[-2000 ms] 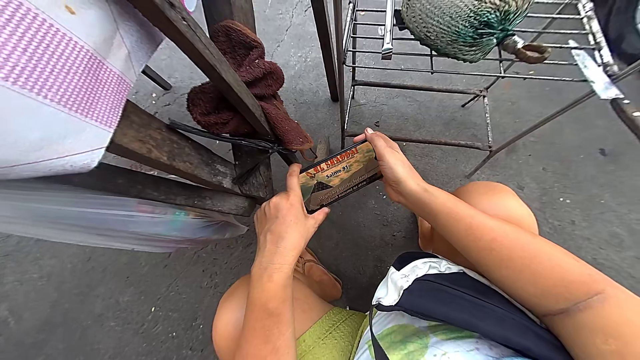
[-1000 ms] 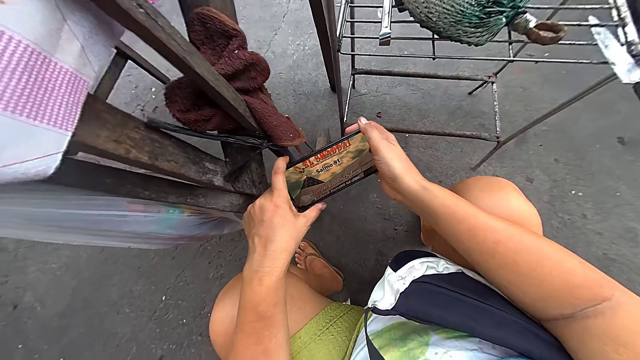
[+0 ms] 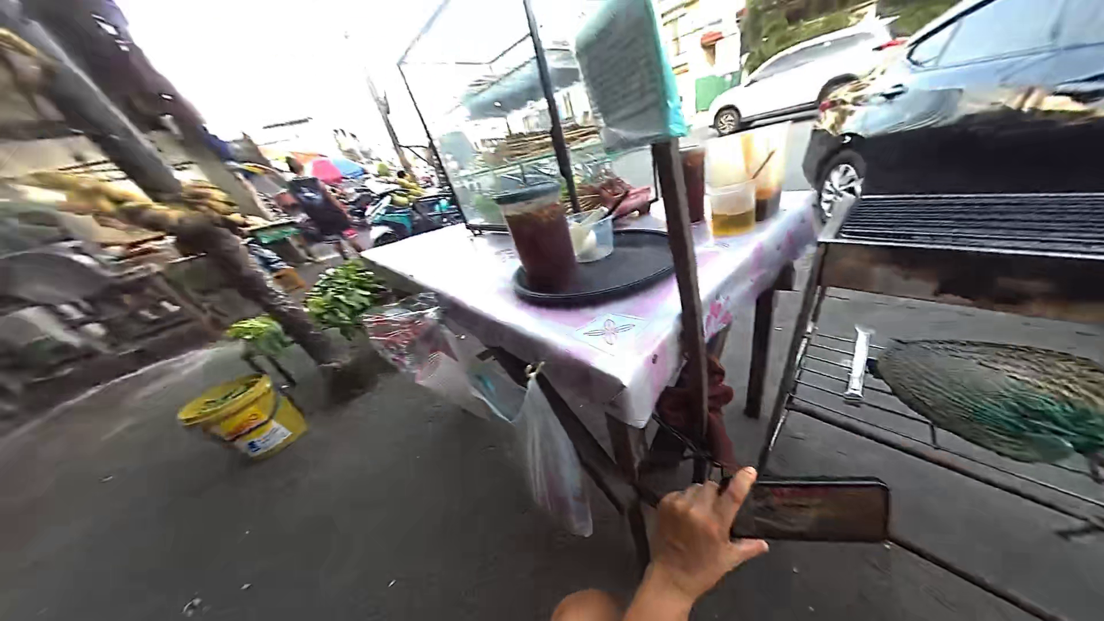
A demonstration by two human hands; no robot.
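My left hand point(image 3: 700, 533) grips the left end of a dark, flat rectangular smartphone point(image 3: 815, 510), with the index finger along its top corner and the thumb below. The phone lies sideways, its face dim and blurred. My right hand is out of view. Just above my left hand a dark red cloth point(image 3: 709, 410) hangs by the wooden post point(image 3: 687, 302) of a table with a pink and white cloth point(image 3: 552, 332). Right of it stands a metal rack with a green woven fan point(image 3: 992, 397) on its wire shelf.
On the table are a round black tray point(image 3: 604, 276), a jar of dark red sauce point(image 3: 542, 246), cups and a glass display case point(image 3: 492, 112). Plastic bags point(image 3: 552, 457) hang from its side. A yellow bucket point(image 3: 246, 418) stands left on the pavement. A grill point(image 3: 975, 228) and parked cars are right.
The view has swung up from my lap to the table and street. My right hand, earlier on the phone's right end, is out of view; my left hand still holds the phone.
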